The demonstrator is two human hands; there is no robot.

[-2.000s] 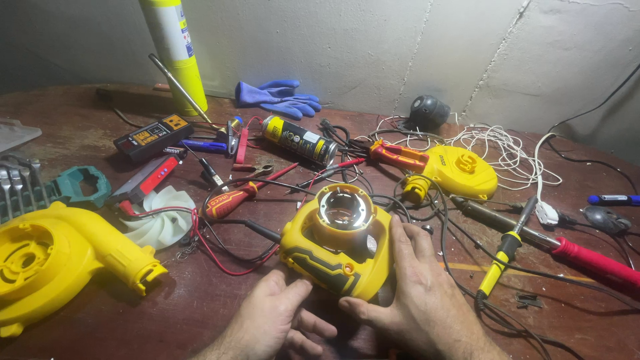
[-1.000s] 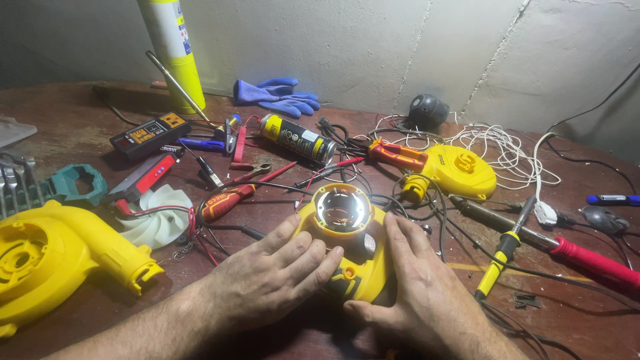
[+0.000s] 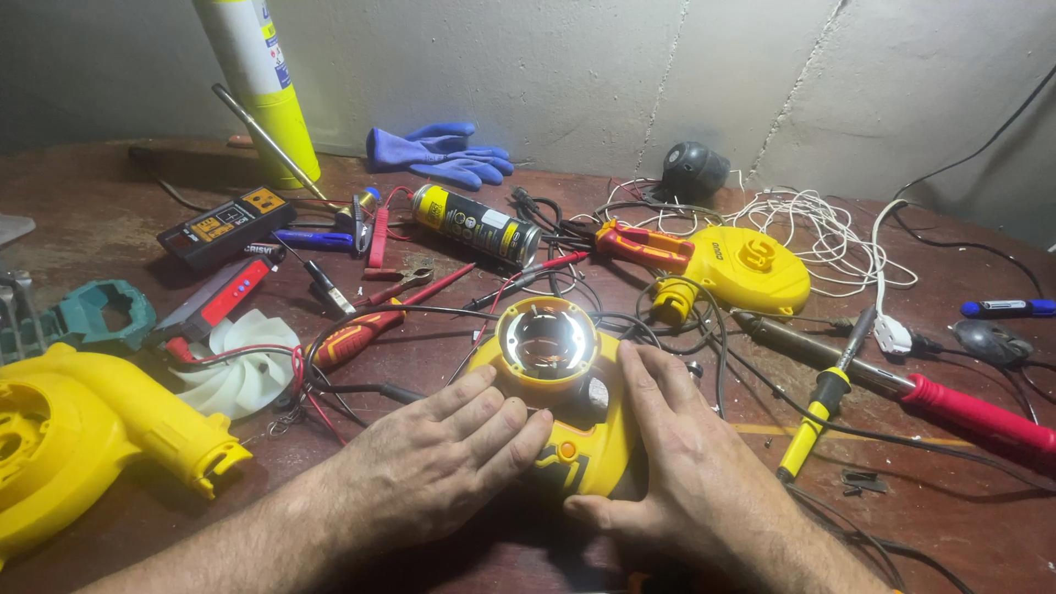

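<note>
A yellow power-tool housing (image 3: pixel 615 412) with a round open end stands on the dark red table, between my hands. Inside that opening shows a shiny metal motor stator (image 3: pixel 549 342). My left hand (image 3: pixel 445 450) lies across the housing's left side, fingers close together. Along its right side rests my right hand (image 3: pixel 689 462), its thumb at the lower front edge. Both hands hold the housing from the sides; its underside is hidden. Left of it lie a white fan impeller (image 3: pixel 243 363) and a red-and-yellow insulated screwdriver (image 3: pixel 359 334).
A yellow blower casing (image 3: pixel 82 437) lies left, a yellow round cover (image 3: pixel 747 268) behind right. Two soldering irons (image 3: pixel 813 425) with cords are at right. Behind are a spray can (image 3: pixel 474 223), pliers (image 3: pixel 643 247), blue gloves (image 3: pixel 441 155) and a tall yellow gas cylinder (image 3: pixel 285 132).
My left hand has moved from the housing's lower left edge up over its left side. The round opening, tilted two seconds ago, now faces more toward the camera.
</note>
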